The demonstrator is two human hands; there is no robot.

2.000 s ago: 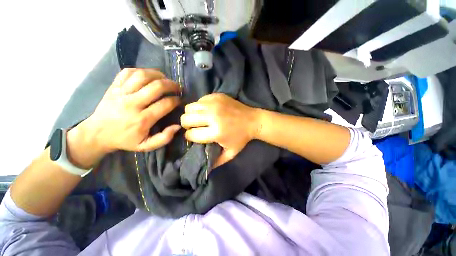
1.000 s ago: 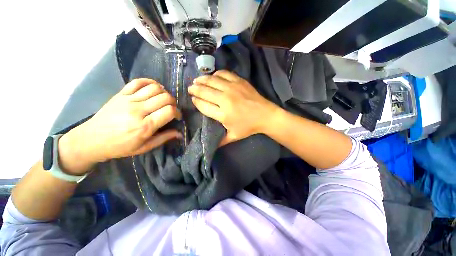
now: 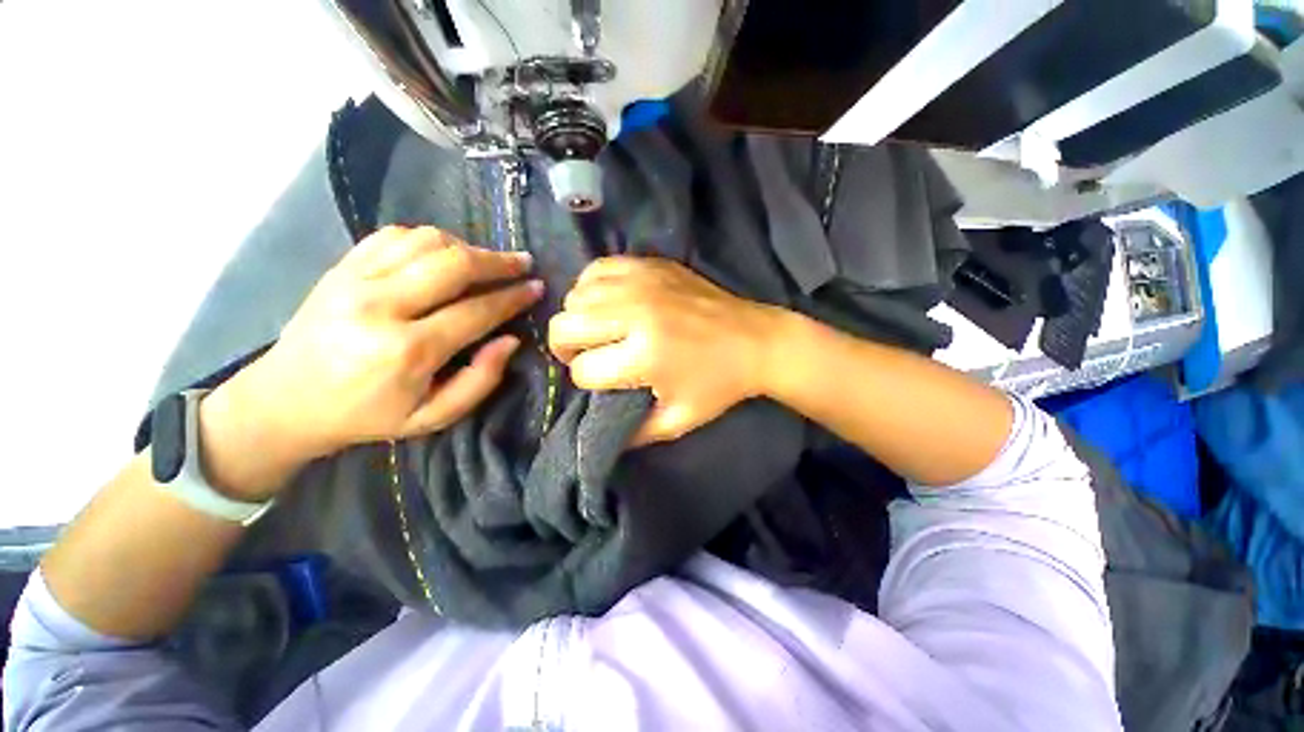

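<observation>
A dark grey garment piece (image 3: 672,493) lies bunched under the sewing machine head (image 3: 629,57) and over the wearer's lap. A topstitched seam (image 3: 551,393) of yellowish dashes runs between my hands up to the presser foot (image 3: 516,177). My left hand (image 3: 408,336) rests on the cloth left of the seam, fingers bent, fingertips at the seam; whether it pinches cloth is unclear. My right hand (image 3: 665,343) has its fingers curled on a fold of the garment right of the seam, gripping it. The needle tip is too small to make out.
A round tension dial with a pale knob (image 3: 576,183) hangs beside the needle area. Small cut parts (image 3: 1023,286) with a slim black tool lie right of the machine, beside an accessory tray (image 3: 1153,275). Blue cloth (image 3: 1137,443) and dark garments are at the lower right.
Over the last second my right hand has moved down from near the knob and its fingers have curled in. My left fingertips have shifted slightly up and right. The cloth between them has shifted.
</observation>
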